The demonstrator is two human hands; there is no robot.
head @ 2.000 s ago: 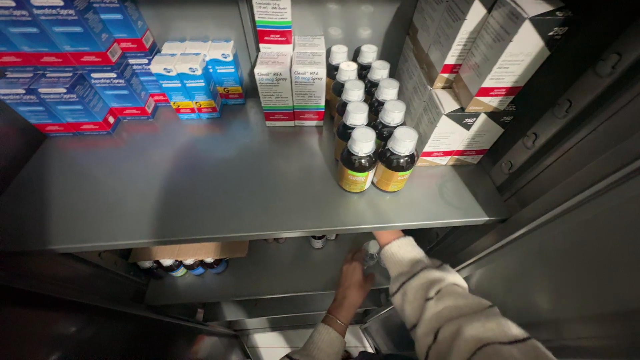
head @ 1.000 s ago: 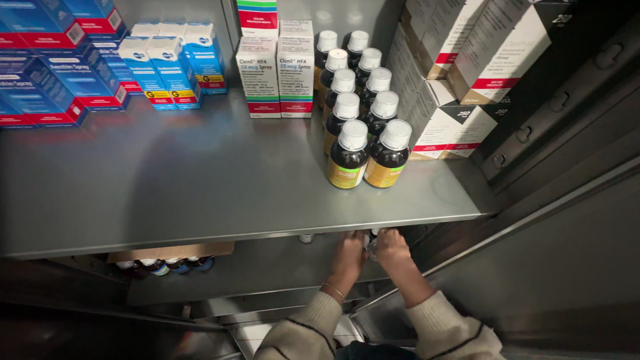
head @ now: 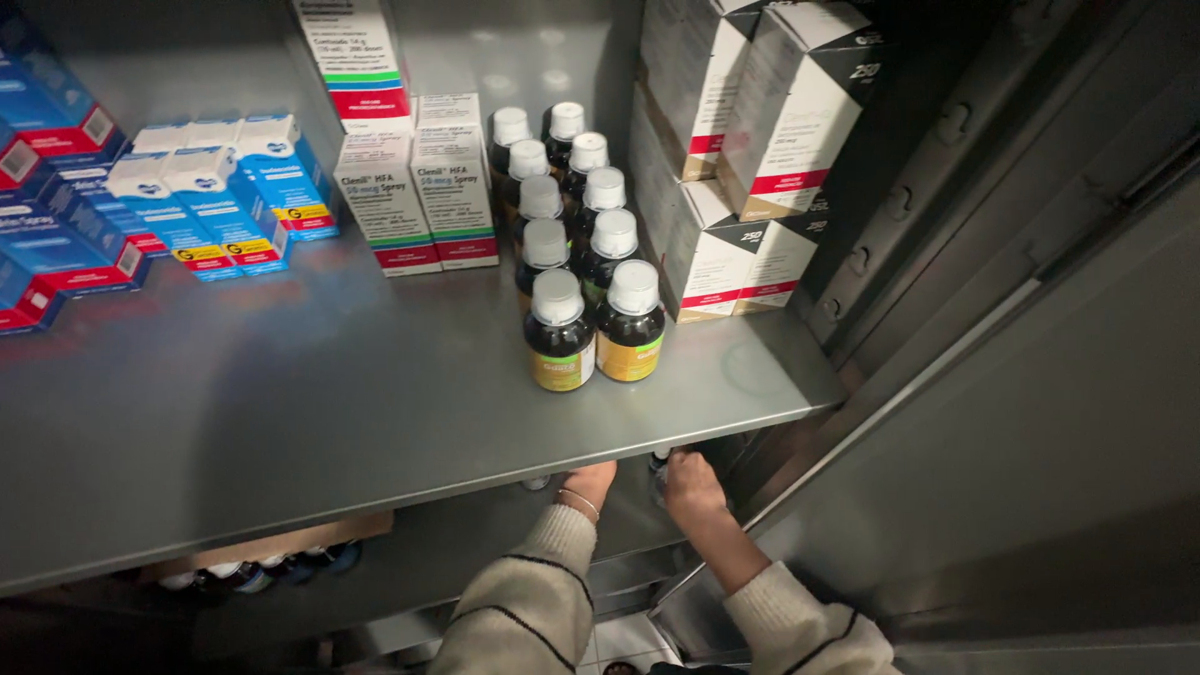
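Observation:
My left hand [head: 591,482] reaches beneath the front edge of the upper grey metal shelf [head: 394,403]; its fingers are hidden by that shelf. To its right, my right hand [head: 696,480] is at a small clear bottle [head: 660,476] above the lower shelf [head: 450,544]; how its fingers meet the bottle is unclear. A whitish bottle [head: 536,484] shows just left of my left hand, mostly hidden. On the upper shelf above my hands, dark bottles with white caps [head: 630,328] stand upright in two rows.
White medicine boxes [head: 712,262] are stacked right of the bottles. Inhaler spray boxes [head: 455,206], light blue boxes [head: 202,211] and dark blue boxes [head: 56,234] stand to the left. A cardboard box [head: 281,544] with capped bottles sits lower left. A metal door [head: 994,450] borders the right.
My hands were close together a second ago and are now apart, the left one reaching farther under the shelf. The view has shifted closer to the upper shelf.

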